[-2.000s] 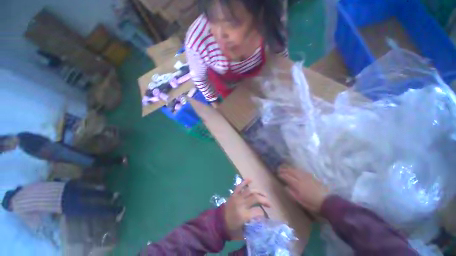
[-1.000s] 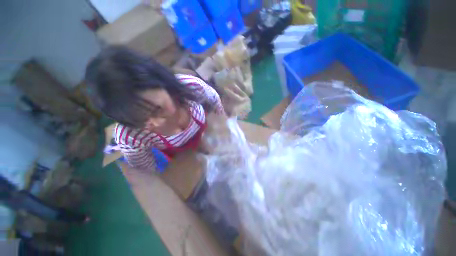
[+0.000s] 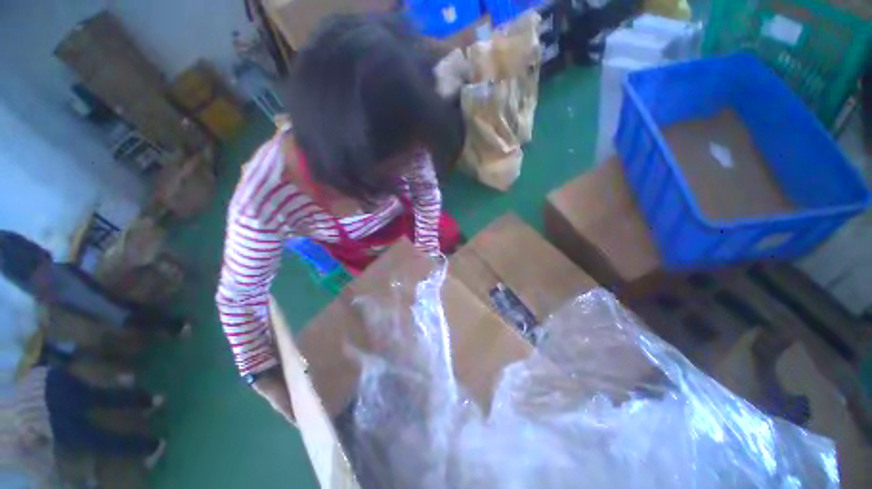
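Note:
A large clear plastic liner bag (image 3: 612, 420) billows across the lower right, nearest in front of me. It lies over an open brown cardboard carton (image 3: 478, 334) whose flaps stand up around it. Dark contents show through a narrow gap between the flaps, too blurred to name. Neither my left hand nor my right hand is in view.
A person in a striped top and red apron (image 3: 258, 258) leans over the carton's far left side, one hand at a flap. A blue plastic crate (image 3: 765, 239) sits at the right beside a brown carton (image 3: 593, 210). Brown paper sacks (image 3: 497, 124) stand behind. Other people are at the left.
My hands, seen two seconds ago, have left the picture. The liner bag has sunk lower and flatter. The person now bends over the carton, and its flaps show more. The view has shifted.

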